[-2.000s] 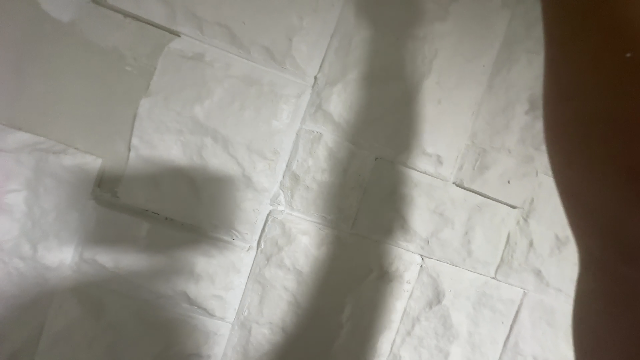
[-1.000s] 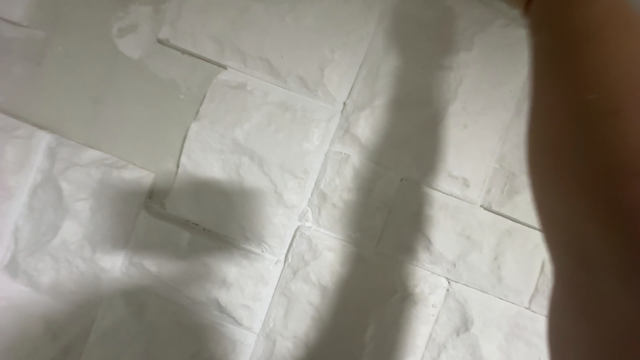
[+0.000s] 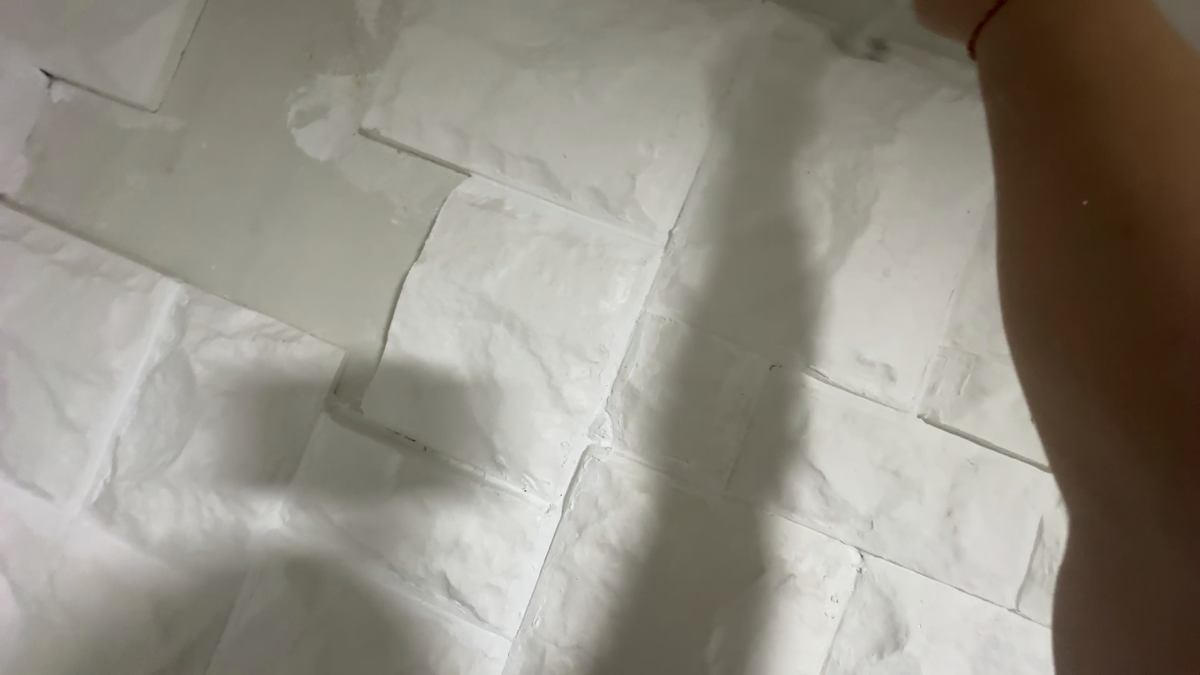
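A bare forearm, apparently my right one, runs up the right side of the head view over white, rough-faced stone-pattern blocks (image 3: pixel 525 328). A thin red cord circles its wrist. Only the base of my right hand (image 3: pixel 942 14) shows at the top edge, near a smooth grey-white patch; its fingers are cut off, so what it holds or touches is hidden. My left hand is out of view. Left of the middle, a smooth flat grey patch (image 3: pixel 253 216) lies lower than the blocks around it, with a rough white smear (image 3: pixel 323 122) beside it.
Raised block edges and narrow joints cross the surface at several angles. A thin dark gap (image 3: pixel 980 441) runs below a block near the forearm. A broad soft shadow falls down the middle, and further shadows lie at the lower left.
The forearm now reaches further into view, and the wrist with its cord has appeared at the top right. The view has shifted, showing more of the smooth grey patch.
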